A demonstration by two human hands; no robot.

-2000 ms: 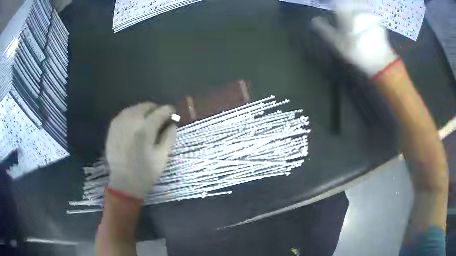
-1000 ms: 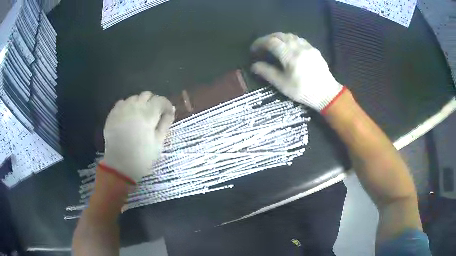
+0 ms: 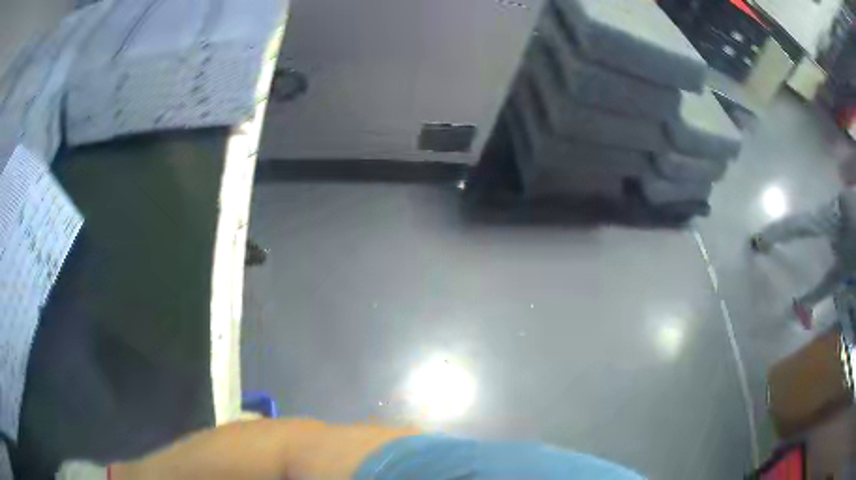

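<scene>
Stacked white circuit board panels (image 3: pixel 174 80) with small dark marks lie at the upper left of the dark bench mat (image 3: pixel 141 244). More white panels (image 3: pixel 33 244) lie along the left edge of the picture. My right hand (image 3: pixel 84 471), in a white glove, is small and cut off by the bottom edge at the lower left; its fingers are hidden. My bare right forearm and blue sleeve cross the bottom. My left hand is out of the picture.
The bench's pale edge (image 3: pixel 230 244) runs down the left. Beyond it are a grey cabinet (image 3: pixel 375 84), grey floor (image 3: pixel 488 291) and stacked grey blocks (image 3: pixel 610 103). A person (image 3: pixel 826 230) is at the far right, above a brown box (image 3: pixel 807 380).
The view has swung right. The strip heap, brown block and my left hand have left the picture. My right hand now shows only at the lower left edge.
</scene>
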